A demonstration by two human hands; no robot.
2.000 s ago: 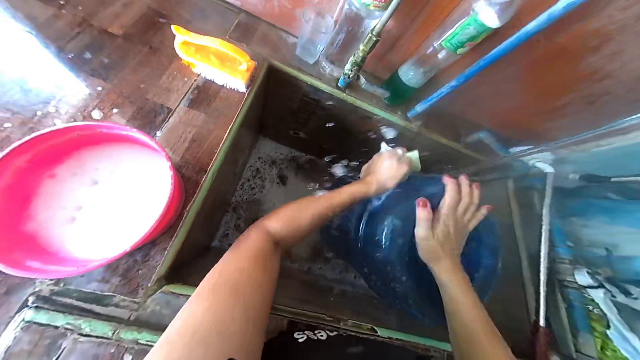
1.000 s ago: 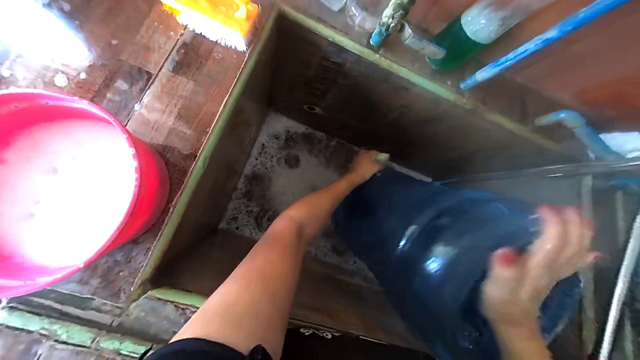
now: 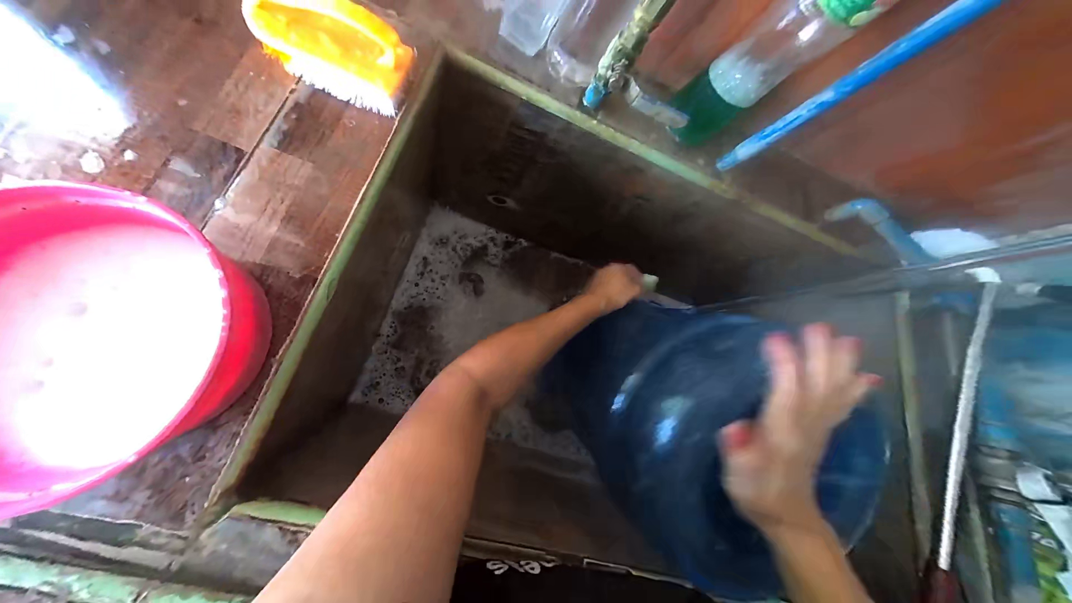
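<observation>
A large blue plastic water jug (image 3: 670, 419) lies tilted in a deep tiled sink basin (image 3: 553, 201), its narrower end toward the middle. My left hand (image 3: 618, 287) is at that end, its fingers curled around something small and pale green, perhaps a sponge, of which only an edge shows. Blurred and with fingers spread, my right hand (image 3: 791, 427) is over the side of the jug near its wide base; whether the palm touches it cannot be told. Grey, foamy water (image 3: 452, 293) covers part of the basin floor.
On the left stands a pink tub (image 3: 243, 335) of white suds. An orange scrub brush (image 3: 335, 46) lies on the tiled ledge. Behind the basin are a tap (image 3: 620, 59), a bottle with green liquid (image 3: 712, 105) and a blue pipe (image 3: 854, 84). A white-shafted rod (image 3: 963, 419) is at right.
Two seconds ago the jug's base faced me more directly; now its side shows. My right hand has moved across the jug. My left hand remains by its far end.
</observation>
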